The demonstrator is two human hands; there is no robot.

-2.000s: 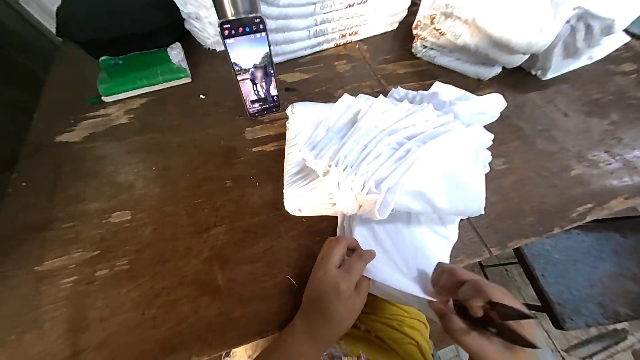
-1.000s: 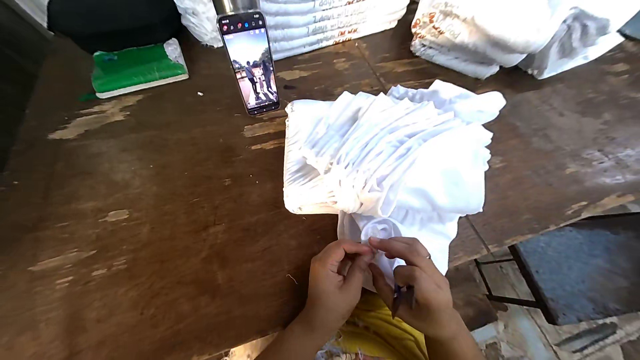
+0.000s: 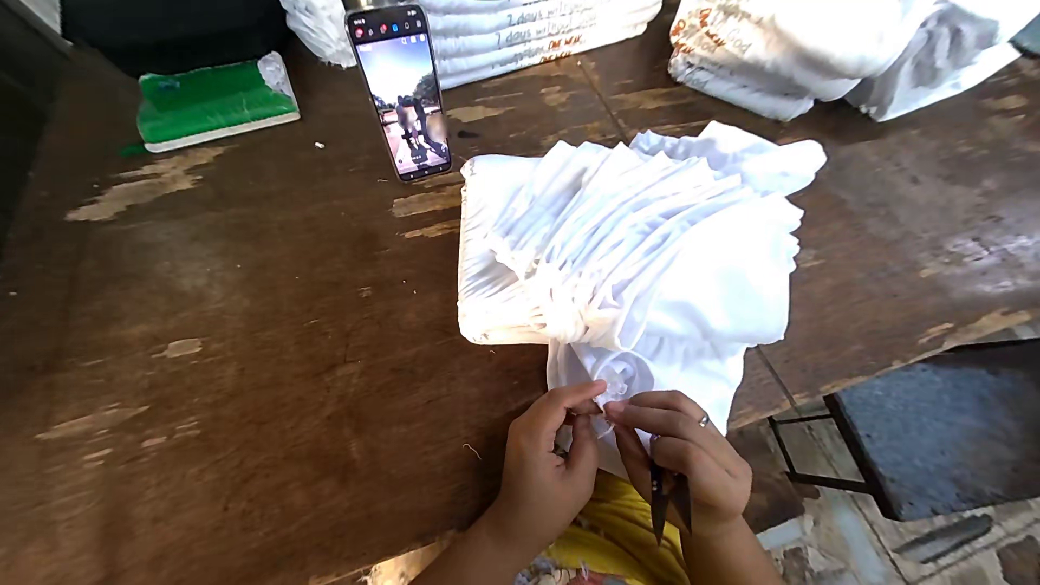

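Note:
A layered pile of white fabric pieces (image 3: 626, 244) lies on the wooden table, one piece hanging toward me over the front edge. My left hand (image 3: 552, 447) pinches a gathered edge of that hanging white cloth (image 3: 699, 374) between thumb and forefinger. Close beside it, the fingertips of my right hand (image 3: 682, 455) hold the same edge. A pair of dark pointed thread snips (image 3: 668, 496) is tucked in my right hand, its blades pointing down toward me. The cloth between the two hands is bunched in a ring of folds, and the fingertips partly hide the gripped spot.
A lit smartphone (image 3: 404, 97) stands upright behind the pile. Bundles of folded white cloth with print (image 3: 536, 36) and another white bundle (image 3: 756, 57) lie at the back. A green book (image 3: 215, 101) is at back left. A dark stool (image 3: 942, 422) stands at right, beyond the table edge.
Two seconds ago my hands were apart along the cloth's lower edge, the right one farther right with the snips pointing right. They have come together, and the cloth between them is bunched.

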